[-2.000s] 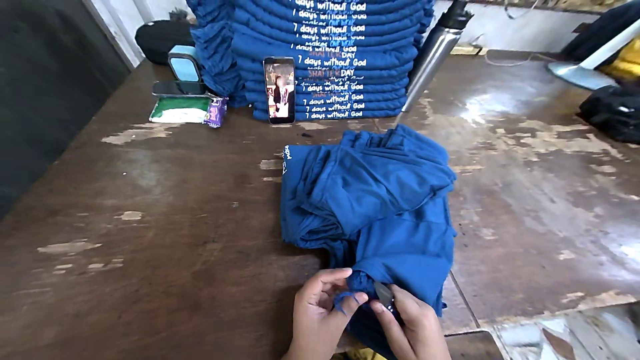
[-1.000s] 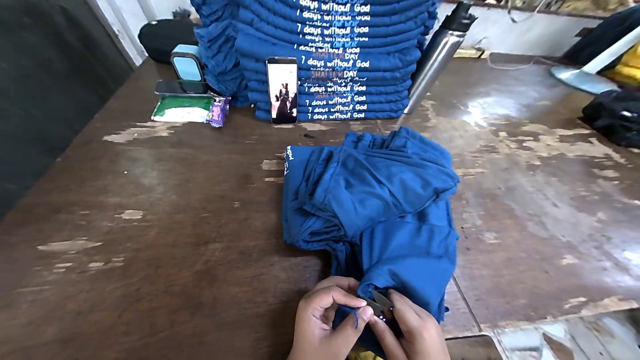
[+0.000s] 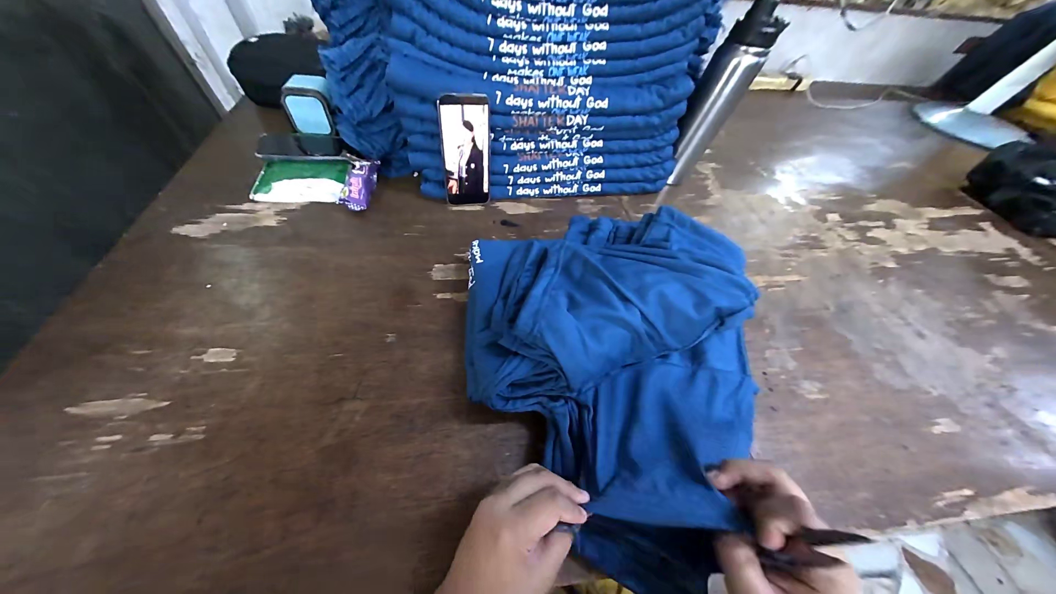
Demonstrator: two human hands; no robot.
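Observation:
A bunched blue fabric garment (image 3: pixel 627 330) lies near the table's front edge, its lower part spread between my hands. My left hand (image 3: pixel 524 528) pinches the cloth at its lower left. At the lower right, my right hand (image 3: pixel 775 528) has fingertips on the garment's edge and also holds a small dark tool (image 3: pixel 813 549), blurred, perhaps thread snips. White print shows on the garment's upper left corner. The cloth between the hands hangs over the table's front edge.
A tall stack of folded blue shirts (image 3: pixel 561 107) with print stands at the back. A smartphone (image 3: pixel 464 148) leans on it, beside a steel bottle (image 3: pixel 718 99). Small packets (image 3: pixel 301 180) lie back left; a black bag (image 3: pixel 1019 186) sits at right. The brown table (image 3: pixel 247 346) is worn.
My hands have moved apart from where they met at the garment's lower edge. The dark tool, between my fingers before, is now out to the right in my right hand, and the lower cloth is spread wider.

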